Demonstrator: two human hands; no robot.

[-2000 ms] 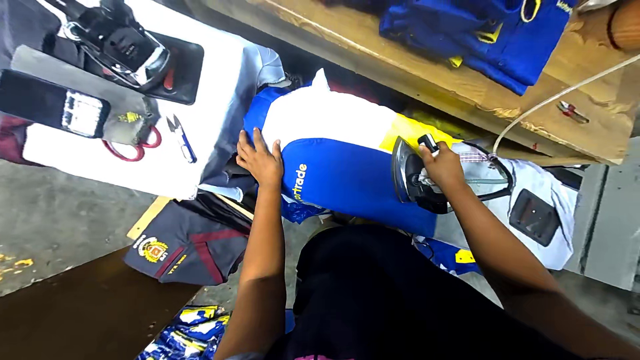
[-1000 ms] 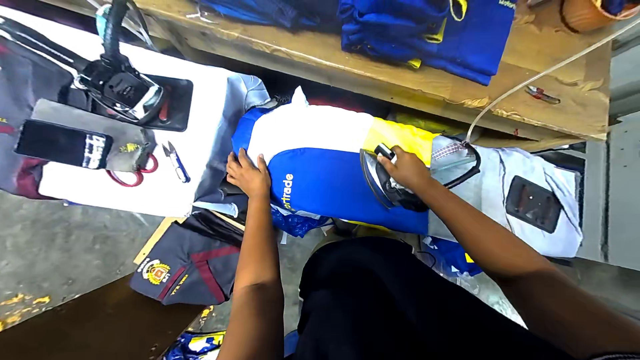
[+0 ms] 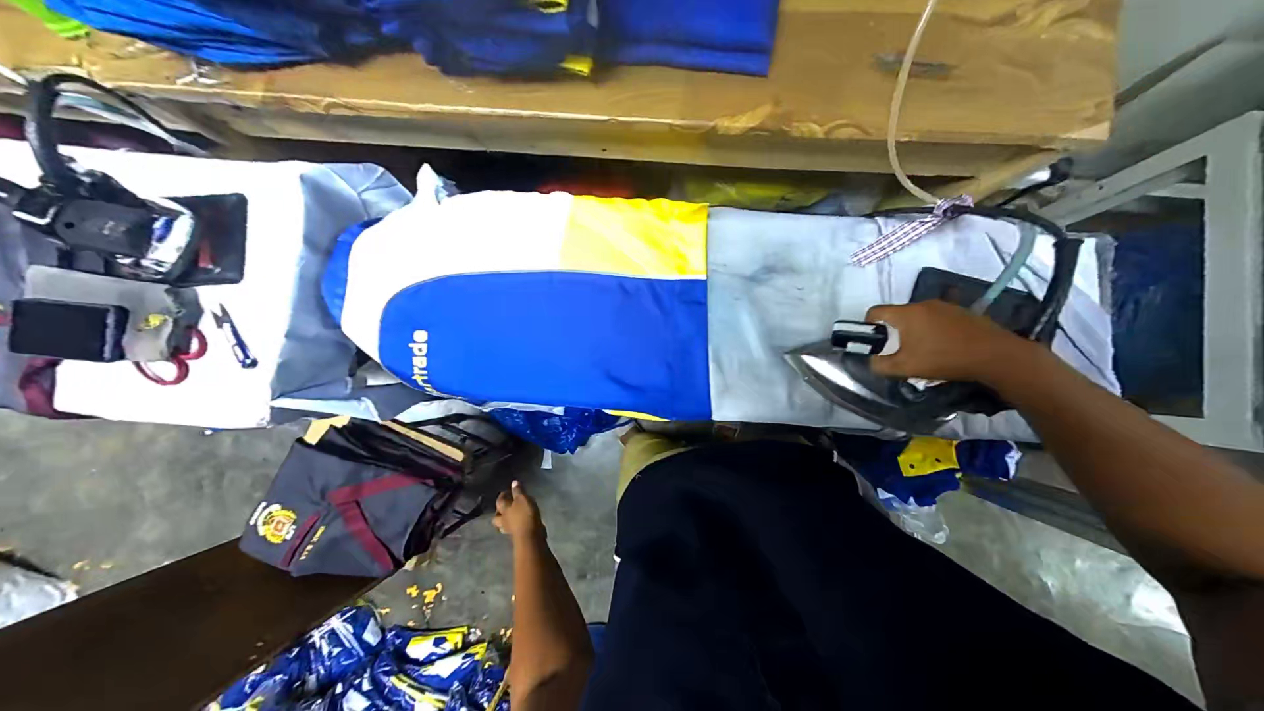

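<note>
A blue, white and yellow garment (image 3: 553, 326) lies flat over the pale cloth-covered ironing board (image 3: 760, 316). To its right, my right hand (image 3: 938, 341) grips the handle of a steam iron (image 3: 859, 390), whose metal tip points left over the bare cloth. A dark rest pad (image 3: 948, 286) is partly behind that hand. My left hand (image 3: 519, 513) hangs below the board's near edge, touching nothing that I can see, close to a folded dark grey and maroon garment (image 3: 365, 504); its fingers look partly curled.
On the left surface are a second iron (image 3: 118, 232), a phone (image 3: 67, 330), red-handled scissors (image 3: 173, 360) and thread snips (image 3: 234, 336). Blue garments (image 3: 681, 35) lie on the wooden table (image 3: 839, 109) behind. A hose (image 3: 899, 109) runs down to my iron. Bagged garments (image 3: 375, 662) are on the floor.
My left hand has left the garment and dropped below the board. My right hand has moved the iron right, off the garment onto the bare board cloth.
</note>
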